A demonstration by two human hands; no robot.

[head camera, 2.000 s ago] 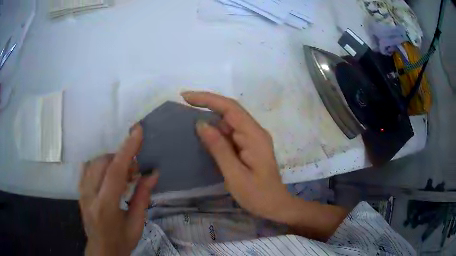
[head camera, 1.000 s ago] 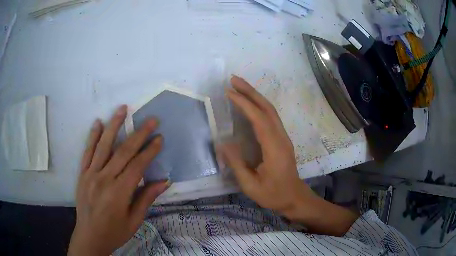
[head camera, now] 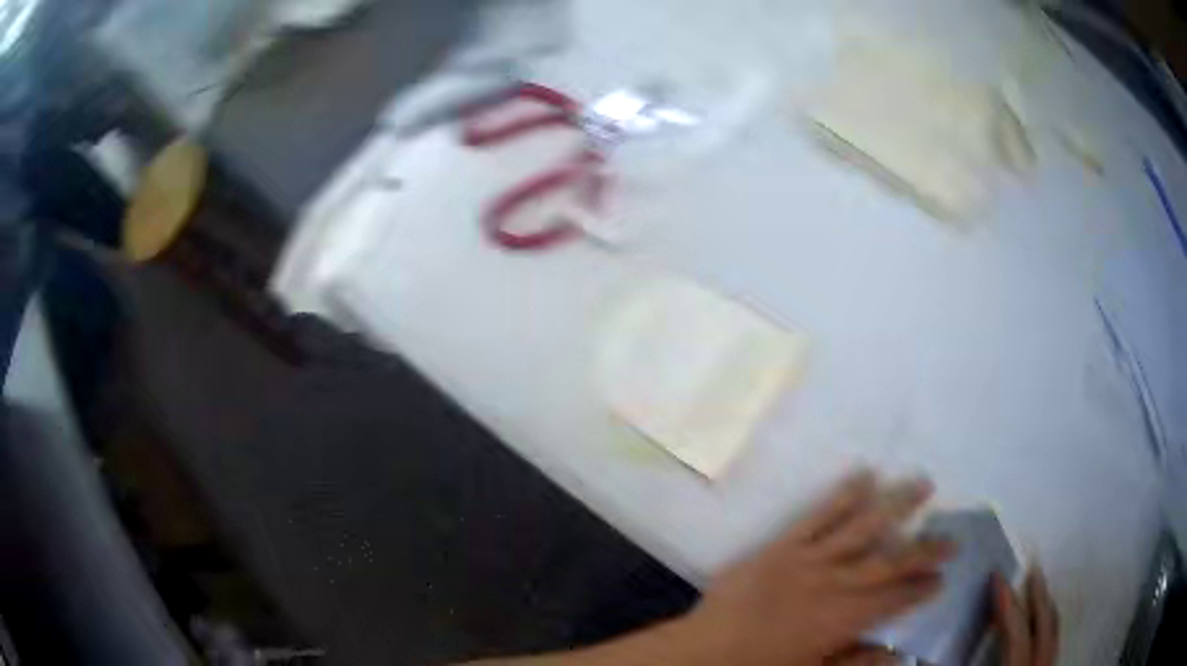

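The picture is blurred. The grey pressing template (head camera: 974, 562) lies near the table's front edge at the lower right, its lower part cut off. A thin pale edge shows at its top, too blurred to tell if it is cloth. My left hand (head camera: 833, 572) rests flat over the template's left side, fingers spread, gripping nothing visible. Of my right hand (head camera: 1027, 617) only some fingers show at the template's right side, cut off by the bottom edge. A fanned bundle of cream pocket pieces (head camera: 703, 371) lies up and left of my left hand.
Red-handled scissors (head camera: 531, 237) lie at the table's left end. A cream pocket stack (head camera: 911, 130) lies at the far side. Thin blue lines (head camera: 1130, 364) show at the right. A round-topped stool (head camera: 164, 202) stands left of the table, beyond a dark floor. The iron is not identifiable.
The view has swung left, bringing in the scissors, stool and cream stack; the iron has left view. Both hands and the template now appear lower right. My right hand is mostly out of frame.
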